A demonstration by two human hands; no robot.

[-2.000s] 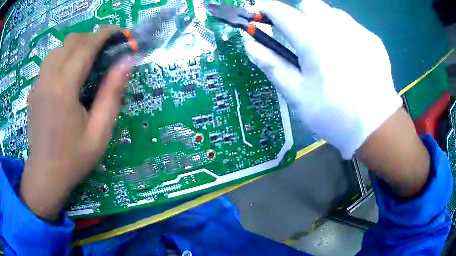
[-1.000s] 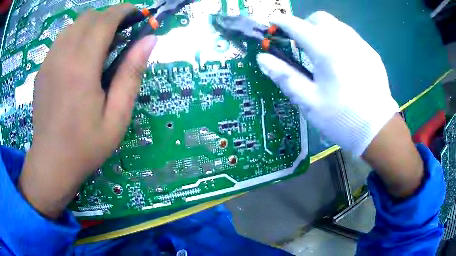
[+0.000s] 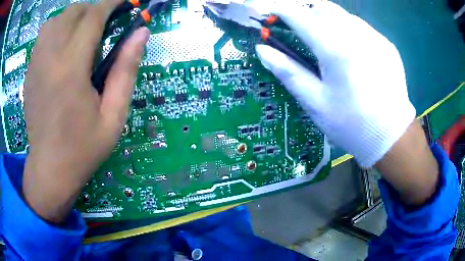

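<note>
A large green circuit board [image 3: 204, 165] lies in front of me. My left hand [image 3: 76, 97], bare, holds black-handled cutters [image 3: 120, 51] with orange bands over the board's upper left part; their jaw tips run out of the top of the picture. My right hand [image 3: 352, 81], in a white knitted glove, holds a second pair of cutters [image 3: 293, 55] over the board's upper right part. Their silver jaws point up and left, over a bright glare patch. Whether the jaws touch the board I cannot tell.
The dark green bench mat [image 3: 423, 56] shows at the right. Yellow edging [image 3: 168, 224] runs along the bench's near side. A red object [image 3: 454, 137] is at the right rim. A metal frame [image 3: 364, 188] stands below the bench edge.
The board appears shifted right in the picture. Since the middle frame, the left cutters have moved slightly up and left. The right cutters' tips have moved up and left. Both hands still hold their cutters.
</note>
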